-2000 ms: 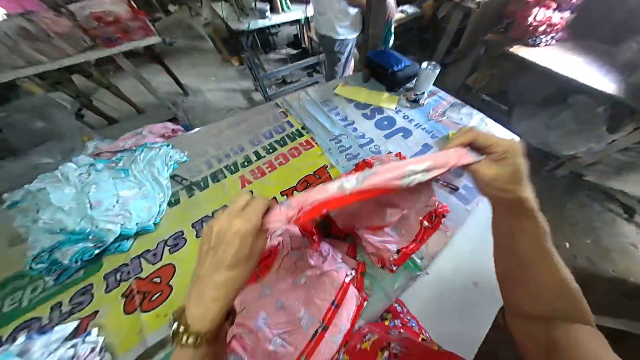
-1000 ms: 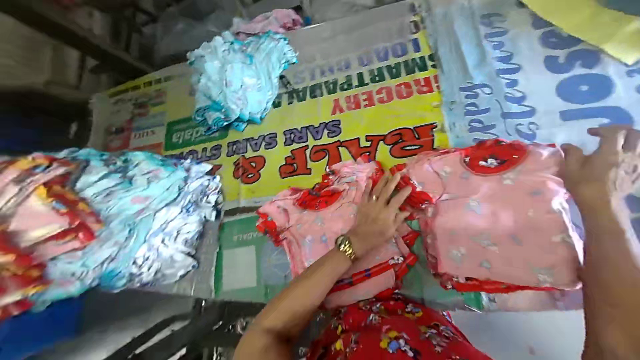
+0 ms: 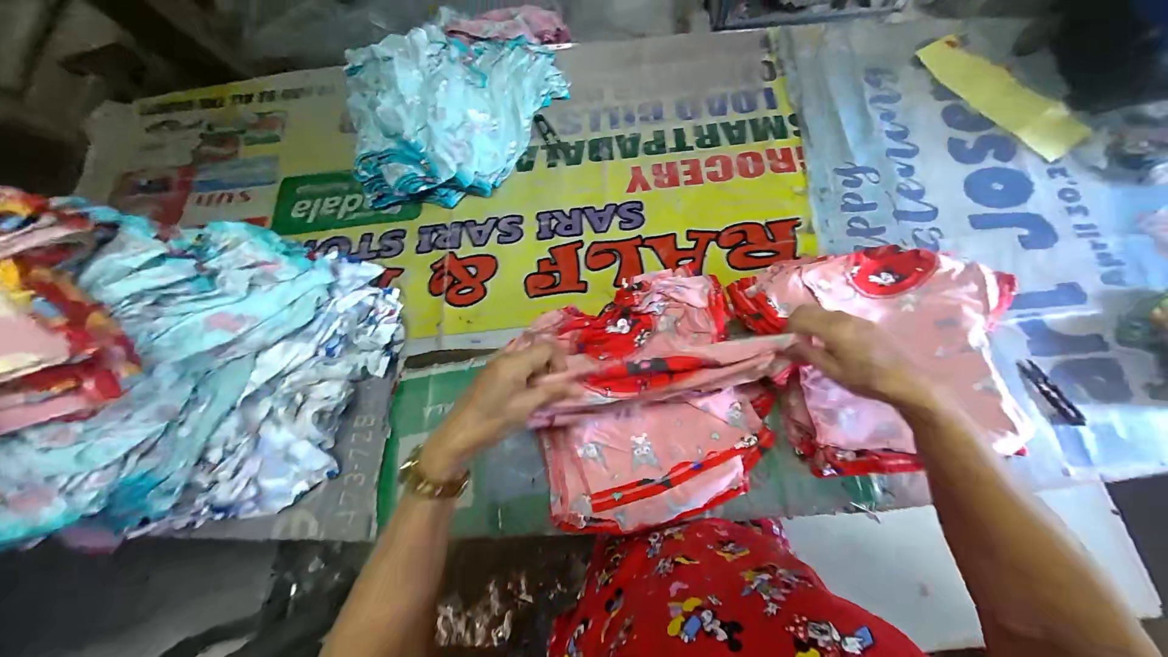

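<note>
A folded pink garment with red trim [image 3: 675, 365] is stretched between my hands. My left hand [image 3: 520, 392] grips its left end, and my right hand [image 3: 849, 356] grips its right end. Beneath it lies a stack of pink printed garments with red and black trim [image 3: 643, 456]. Right beside that stack, partly under my right forearm, is another stack of pink garments [image 3: 940, 338], the top one with a round red neckline. A metal bracelet or watch [image 3: 433, 476] is on my left wrist.
Piled aqua and white garments [image 3: 219, 365] cover the table's left side, with red and pink ones [image 3: 46, 319] on them. Another aqua stack [image 3: 452, 114] lies at the back. Printed tarpaulins [image 3: 584, 228] cover the table. Dark snips [image 3: 1049, 392] and a yellow strip [image 3: 1004, 96] lie right.
My right hand has moved left from the right-hand stack's outer edge. A folded garment is now held between both hands, where my left hand lay flat on the stack a second ago.
</note>
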